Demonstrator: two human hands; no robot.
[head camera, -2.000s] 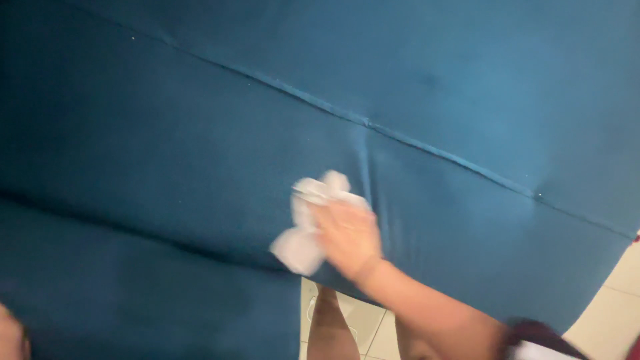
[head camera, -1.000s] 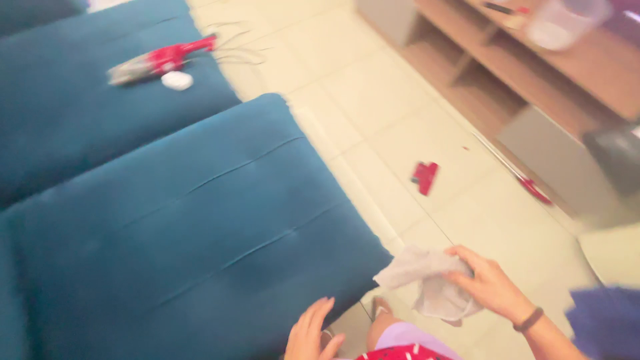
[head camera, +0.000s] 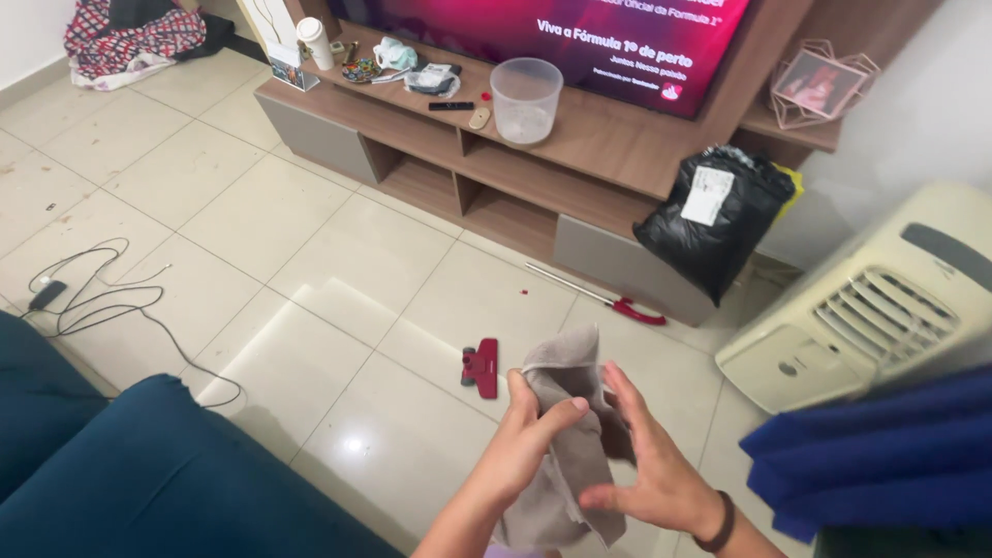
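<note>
A grey-beige cloth (head camera: 570, 457) hangs partly folded between my hands, above the tiled floor. My left hand (head camera: 535, 430) pinches its upper left part between thumb and fingers. On the cloth's right side is my right hand (head camera: 651, 457), with a dark band at the wrist; its fingers are spread and touch or nearly touch the fabric. Beyond the hands, a red vacuum floor head (head camera: 486, 368) lies on the tiles. A metal tube with a red handle (head camera: 639, 311) rests by the TV stand. The teal upholstered seat (head camera: 178, 480) fills the lower left.
A wooden TV stand (head camera: 604, 167) holds a translucent bucket (head camera: 527, 101), a remote (head camera: 451, 106) and a white cup (head camera: 315, 43). A black plastic parcel (head camera: 717, 217) leans over its right end. An air cooler (head camera: 876, 310) stands at right. Black cable (head camera: 159, 302) loops across the left floor.
Two seconds ago one hand held the cloth against the teal upholstery. The cloth is now up off it, and my left hand has come over and taken hold of it. The view has swung toward the TV stand.
</note>
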